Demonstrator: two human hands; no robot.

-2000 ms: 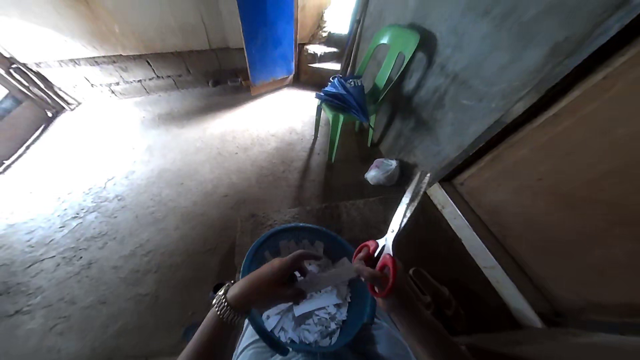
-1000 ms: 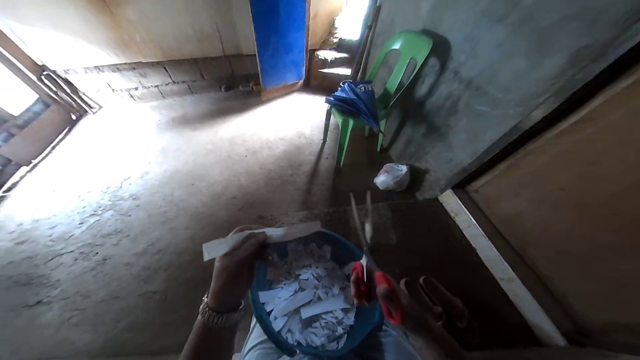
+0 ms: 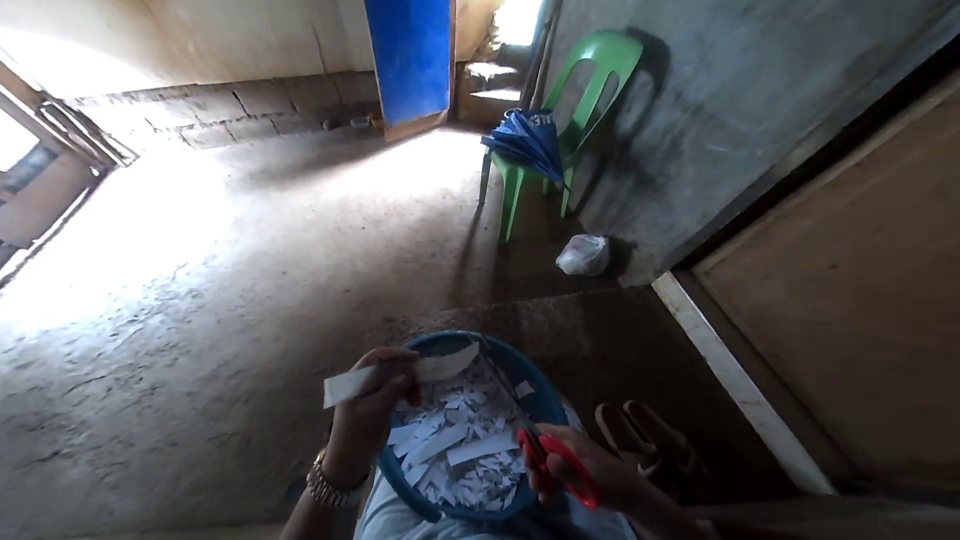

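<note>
My left hand [image 3: 379, 390], with a metal-band watch [image 3: 330, 484] on its wrist, pinches a long strip of white paper [image 3: 349, 386] above the left part of a blue plastic basket [image 3: 551, 397]. Scissors with red handles [image 3: 559, 469] are in my right hand [image 3: 589, 465] at the basket's right side. Their blades point up and away, reaching the strip's right end. Many cut paper pieces [image 3: 480, 450] lie in the basket, which rests on my lap. A small piece of paper [image 3: 524, 389] shows just right of the blades.
Ahead stands a green plastic chair [image 3: 592, 97] with a folded blue umbrella [image 3: 529, 142] on its seat. A white plastic bag [image 3: 584, 255] lies on the floor by the wall. Slippers [image 3: 637, 435] are at the right, near a wooden panel [image 3: 847, 300]. A blue door panel [image 3: 411, 60] stands farther back.
The scissors, which stood upright away from the paper a second ago, now have their blades at the strip's right end. My left hand has brought the strip lower, over the basket.
</note>
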